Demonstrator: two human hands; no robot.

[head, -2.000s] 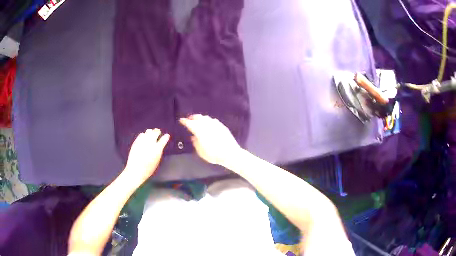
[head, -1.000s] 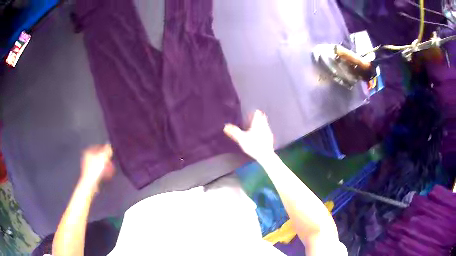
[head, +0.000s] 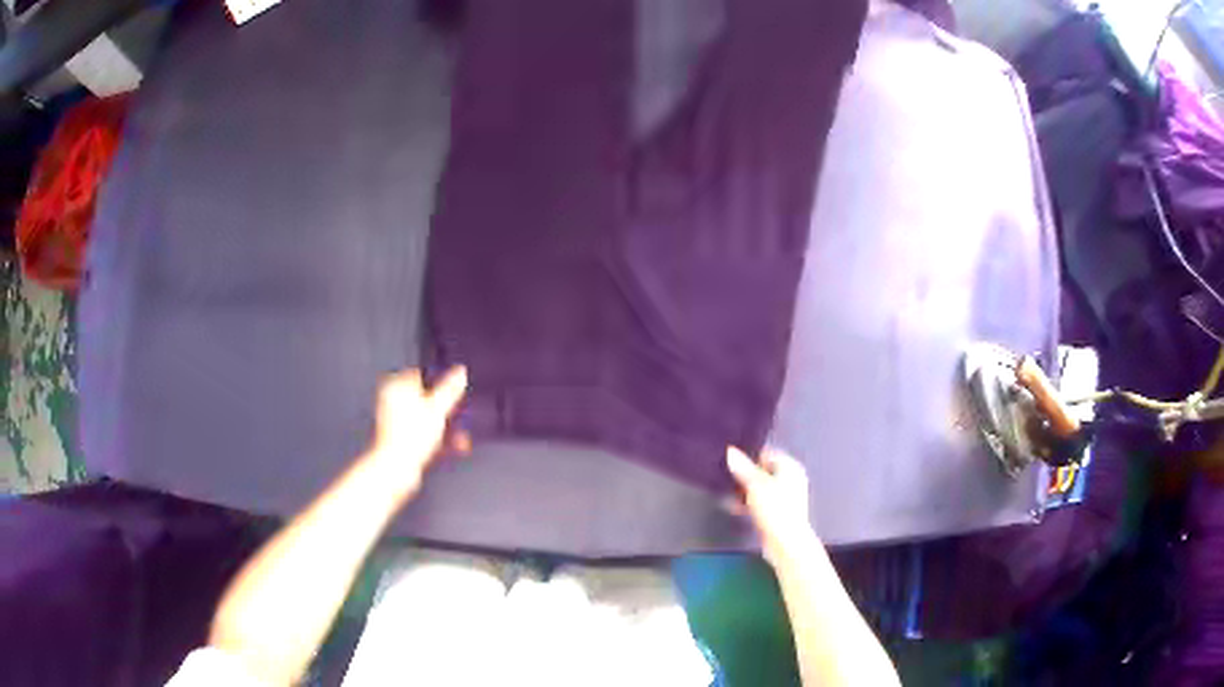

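Note:
Dark purple trousers (head: 564, 295) lie on the grey-lavender pressing table (head: 269, 269), waist end towards me, legs running to the far edge. My left hand (head: 419, 416) holds the left corner of the waist end between thumb and fingers. My right hand (head: 772, 494) holds the right corner, which is drawn down towards me. Slanting folds run across the right half of the cloth. The steam iron (head: 1017, 405), with silver body and brown handle, stands at the table's right edge, touched by neither hand.
A yellowish hose (head: 1148, 403) runs right from the iron. A red bundle (head: 65, 195) is at far left. Purple cloth (head: 108, 577) is heaped at lower left, and more purple cloth (head: 1195, 121) lies at right. A white label (head: 250, 8) is at the top left.
My hands have gone from apart beside the trousers to gripping both waist corners. The trousers' waist end looks smooth at left and pulled askew at right; the view has turned.

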